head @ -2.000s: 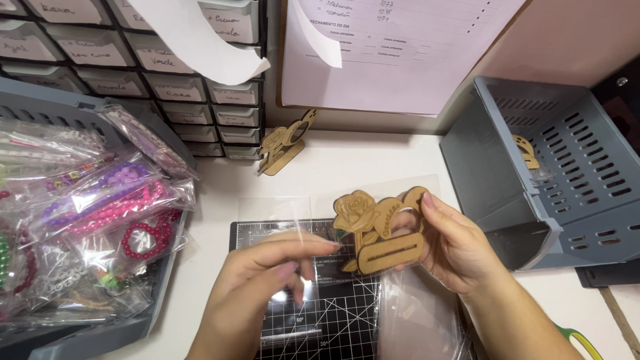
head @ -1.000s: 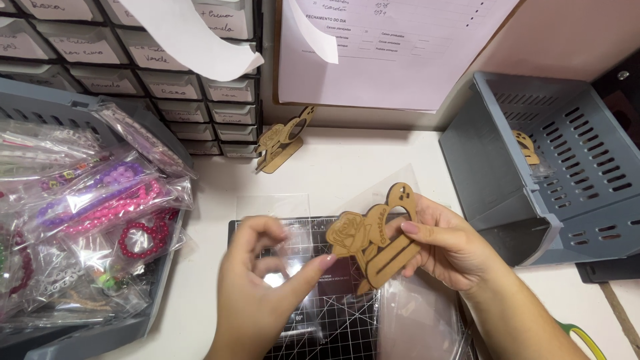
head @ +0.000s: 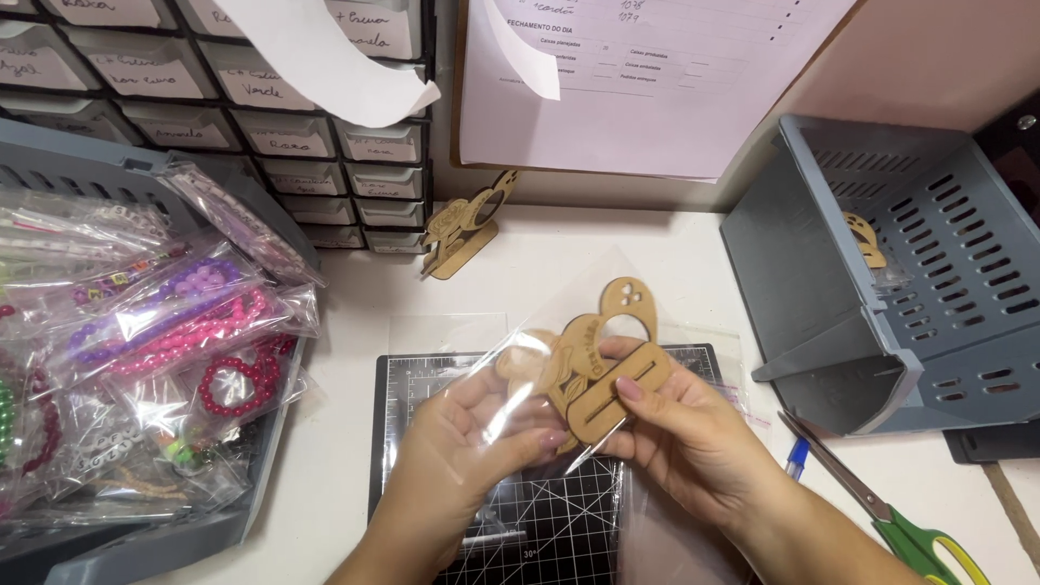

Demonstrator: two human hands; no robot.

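My right hand (head: 691,431) grips a flat wooden cut-out (head: 581,349) with an engraved flower and a round opening, together with a slotted wooden base piece (head: 621,394). A clear plastic bag (head: 520,357) is pinched in my left hand (head: 479,439) and lies over the flower end of the cut-out; how far the wood is inside it is hard to tell. Both hands are above a black gridded cutting mat (head: 544,520), on which more clear plastic lies.
A blue-grey basket (head: 268,479) at left holds bagged bead bracelets (head: 236,386). Labelled drawers (head: 301,134) and an assembled wooden piece (head: 463,236) stand behind. At right are another basket (head: 821,268), green-handled scissors (head: 902,520) and a blue pen cap (head: 797,459).
My left hand, which was apart from the wooden pieces, now holds a clear bag over their flower end. My right hand still holds the pieces. Scissors show more fully at right.
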